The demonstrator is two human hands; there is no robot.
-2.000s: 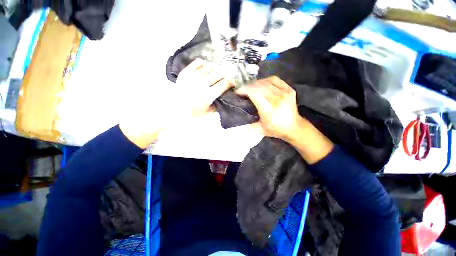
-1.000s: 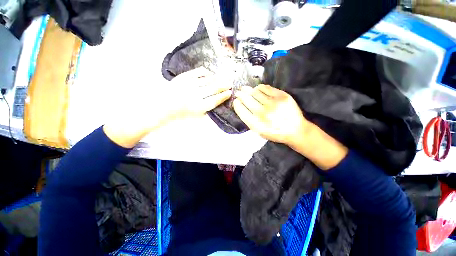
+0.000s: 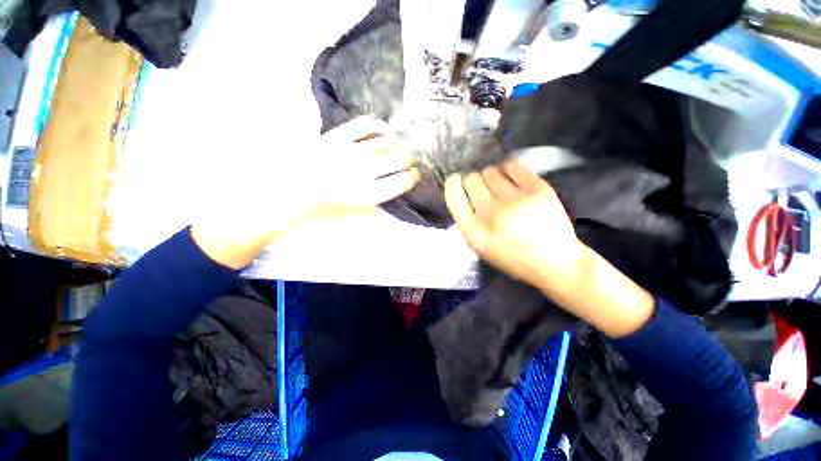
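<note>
A black garment piece is bunched on the machine table right of the needle area and hangs over the front edge. Part of it lies under and beyond my left hand. My left hand lies on the cloth, fingers pressing it just left of the presser foot area. My right hand pinches the cloth at its edge, right of my left hand. The needle and presser foot area is overexposed, so the needle cannot be made out. A round tension dial sits just beyond.
The white machine head is upper right, crossed by a black strap. Red-handled snips lie at right. A tan strip and black cloth are at left. Blue crates with dark cloth stand below.
The cloth beyond my left hand has moved further away and shows more of its surface. My right hand has shifted right and slightly nearer, apart from my left fingertips.
</note>
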